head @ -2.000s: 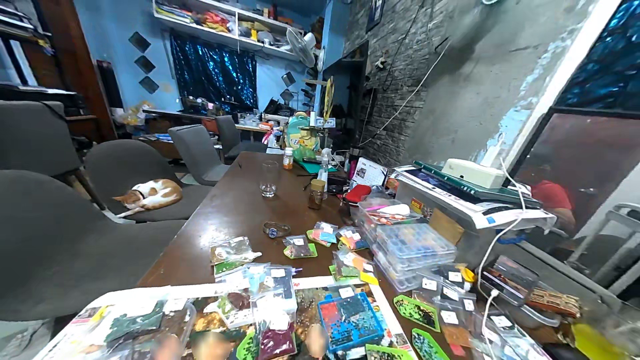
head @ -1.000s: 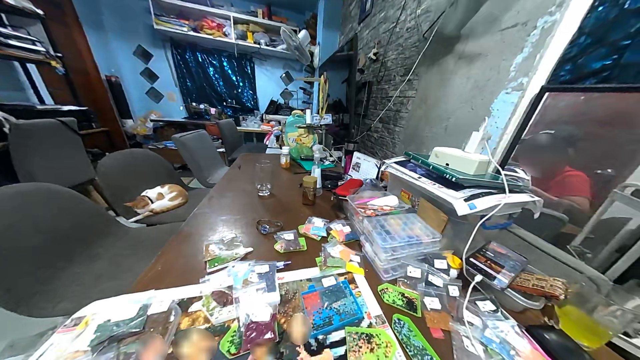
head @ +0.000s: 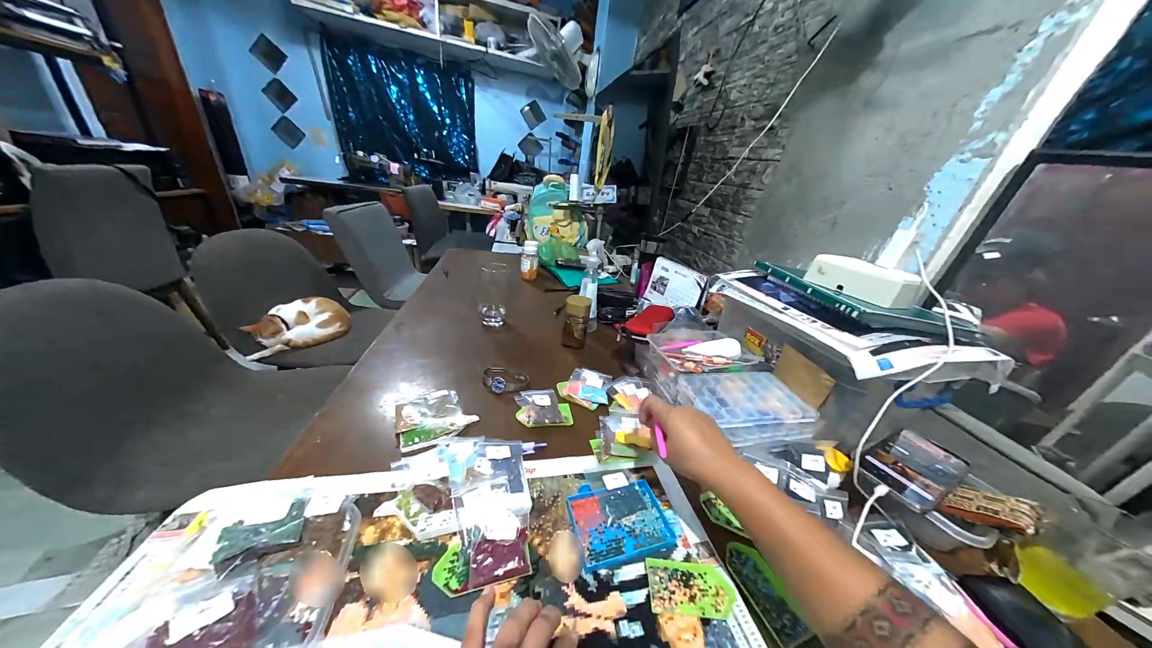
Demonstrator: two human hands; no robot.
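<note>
My right hand [head: 688, 438] reaches over the table with a pink pen-like tool [head: 660, 440] in its fingers, beside small plastic bags and a yellow piece [head: 634, 438] on green trays. My left hand [head: 517, 623] shows only its fingers at the bottom edge, resting on a diamond-painting canvas [head: 589, 603]; whether it holds anything is hidden. Just above those fingers lies a bag of dark red beads [head: 495, 558] on a green tray. A blue tray of beads [head: 623, 524] and a green tray of beads [head: 688, 588] lie on the canvas.
A wristwatch [head: 504, 382], a glass [head: 492, 297] and a brown jar [head: 576, 322] stand or lie farther back on the table. Clear organizer boxes [head: 747, 405] and a white cable [head: 936, 360] are at right. A cat [head: 306, 324] lies on a chair at left.
My right hand and forearm have come into view over the small bags, with the pink tool. My left hand's fingers now show more plainly at the bottom edge.
</note>
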